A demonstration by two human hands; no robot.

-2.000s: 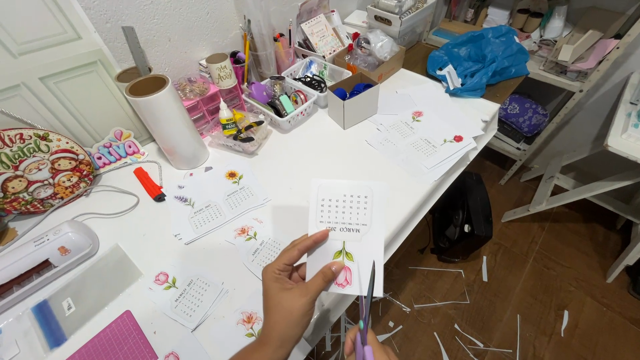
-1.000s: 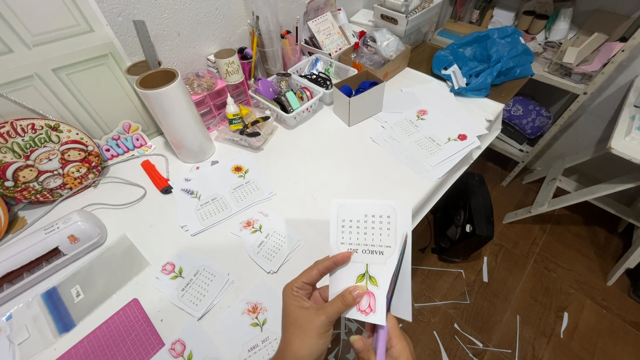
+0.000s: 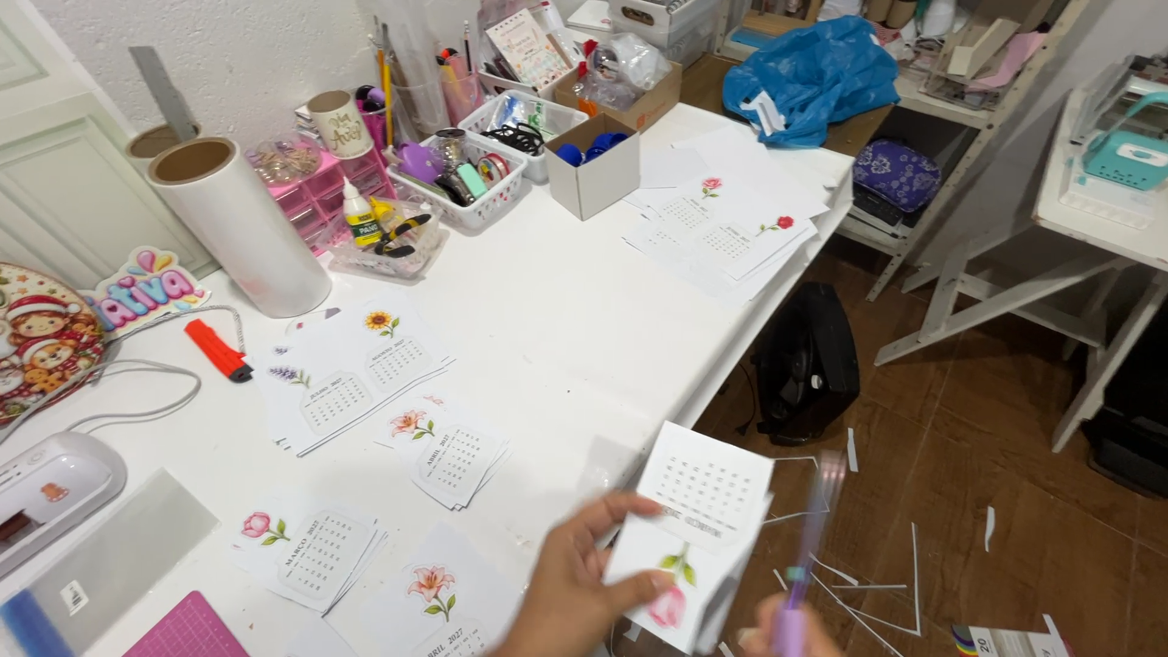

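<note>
My left hand (image 3: pixel 593 579) pinches a white calendar card (image 3: pixel 698 538) printed with a pink tulip and a month grid, upside down to me, at the table's right edge. More paper shows behind the card. Just right of it, my right hand (image 3: pixel 789 630) holds purple-handled scissors (image 3: pixel 803 566), blurred, with the blades pointing up and apart from the card. Cut calendar cards with a pink tulip (image 3: pixel 324 557) lie at the lower left of the table. Beside them is a pile with an orange lily (image 3: pixel 456 461), and below it another lily sheet (image 3: pixel 433 589).
Sheets with sunflower and lavender (image 3: pixel 347 374) and rose sheets (image 3: pixel 721 228) lie on the white table (image 3: pixel 547 338). An orange cutter (image 3: pixel 217 349), a white roll (image 3: pixel 242 228), baskets (image 3: pixel 474 192) and a grey box (image 3: pixel 595 173) stand behind. Paper strips (image 3: pixel 915 575) litter the floor, near a black case (image 3: pixel 808 360).
The scissors were against the card's right side and are now apart from it, to the right. The card has tilted in my left hand.
</note>
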